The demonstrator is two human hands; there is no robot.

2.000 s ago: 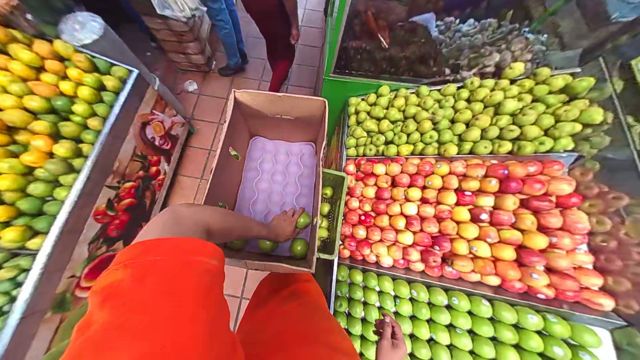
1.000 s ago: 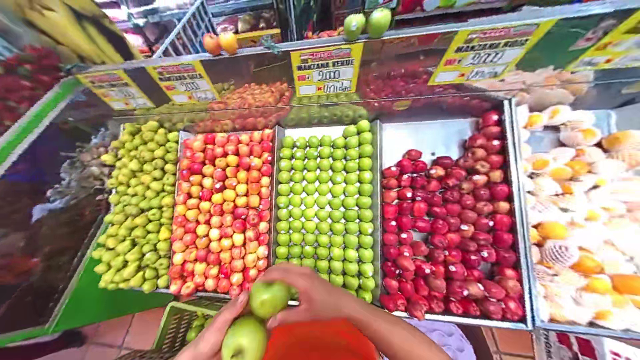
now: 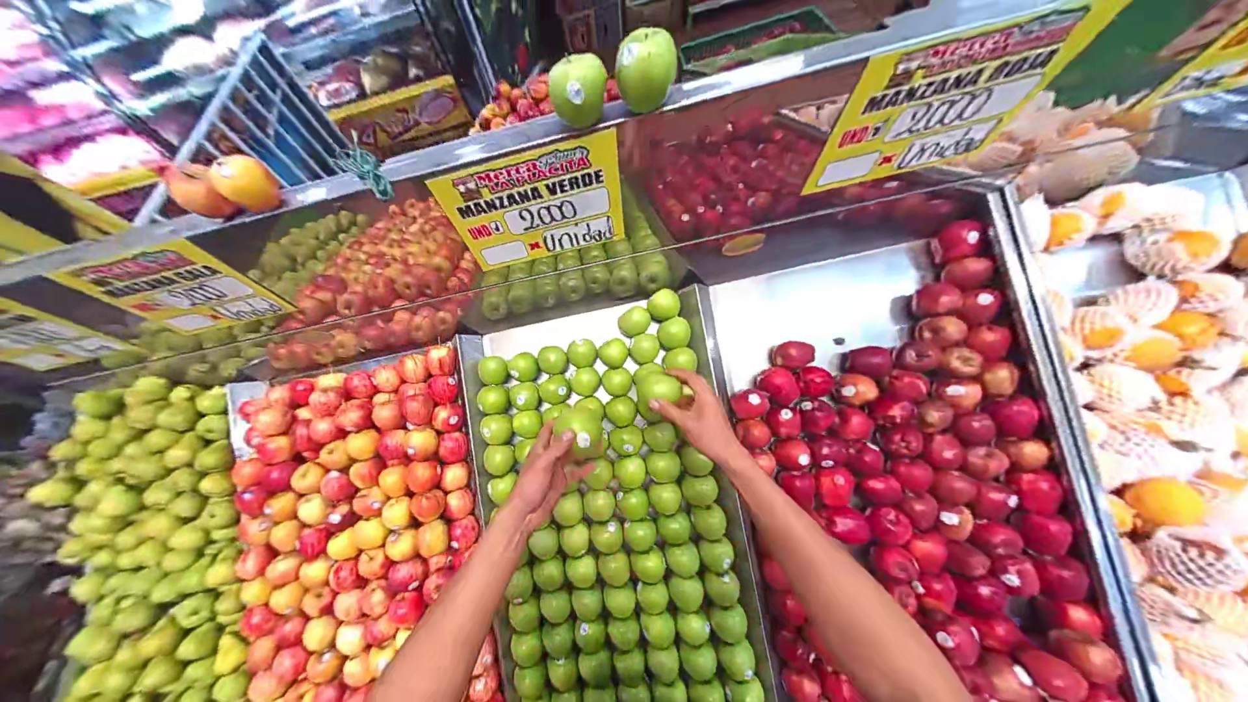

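Observation:
Both my arms reach over a metal bin of green apples (image 3: 604, 565) laid in rows. My left hand (image 3: 546, 473) holds a green apple (image 3: 582, 429) with a sticker, above the middle rows. My right hand (image 3: 694, 414) has its fingers on another green apple (image 3: 660, 387), farther up near the right side of the bin. Bare metal shows between some apples in the upper rows. The two held apples are apart, and both are above or among the rows; whether either touches the apples beneath cannot be told.
Red-and-yellow apples (image 3: 341, 517) and green pears (image 3: 146, 546) lie left. Dark red apples (image 3: 907, 468) fill the bin to the right, beyond a metal divider. Net-wrapped yellow fruit (image 3: 1170, 502) is farther right. Two green apples (image 3: 646, 70) stand on the ledge above a mirror and yellow price signs (image 3: 531, 200).
The view has swung from the cardboard box to the fruit display. My hands, close together with green apples near the bin's front a second ago, have moved up over its rows and apart.

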